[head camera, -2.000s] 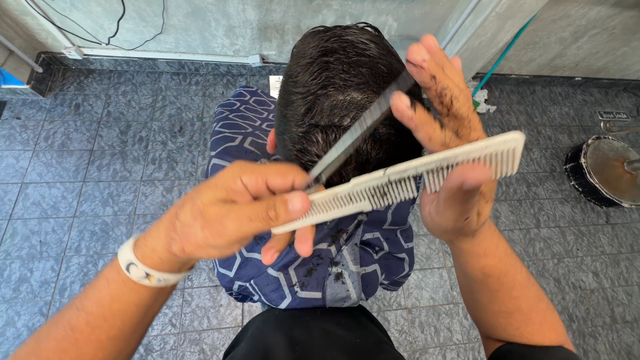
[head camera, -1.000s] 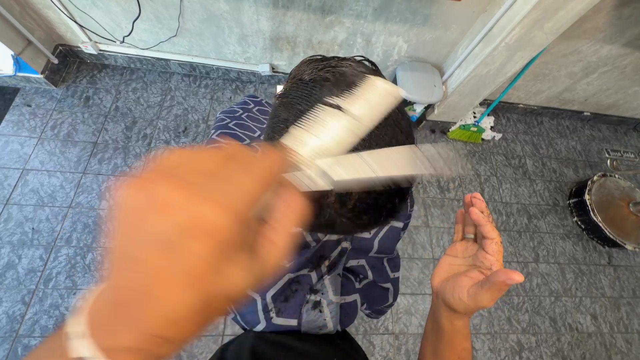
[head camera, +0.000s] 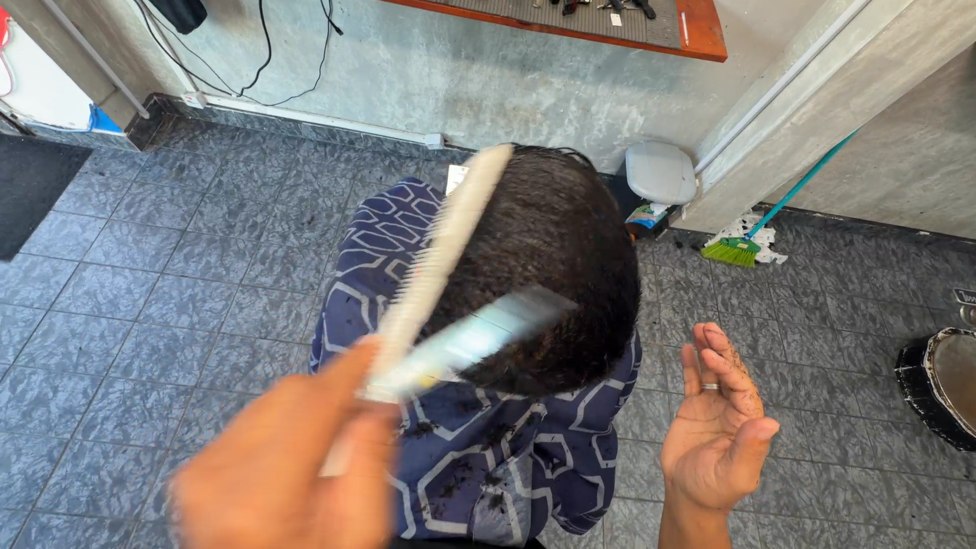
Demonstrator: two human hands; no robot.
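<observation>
My left hand [head camera: 290, 457], blurred by motion, grips a white hair comb [head camera: 450, 236] together with metal scissors [head camera: 488, 335], whose blades are blurred. Both tools point up and away over a seated person's dark-haired head [head camera: 557, 252], the comb along its left side and the blades over its lower back; contact with the hair cannot be told. A navy barber cape with a pale geometric pattern [head camera: 450, 488] covers the person, and cut hair lies on it. To the right of the cape, my right hand [head camera: 717, 427] is raised, palm up, holding nothing, with hair bits on its fingers and a ring.
Beyond the head, a wooden shelf [head camera: 709, 46] with tools juts from the wall. A grey-lidded bin [head camera: 660, 171] stands at the wall's foot. A green broom [head camera: 736, 250] leans further right. A round drum-like container [head camera: 945, 389] is at the right edge. Cables hang at upper left.
My right hand has moved away from the head and comb, down to the right. The comb and scissors, earlier pointing right, now point up and away over the head. The view has shifted, showing more wall.
</observation>
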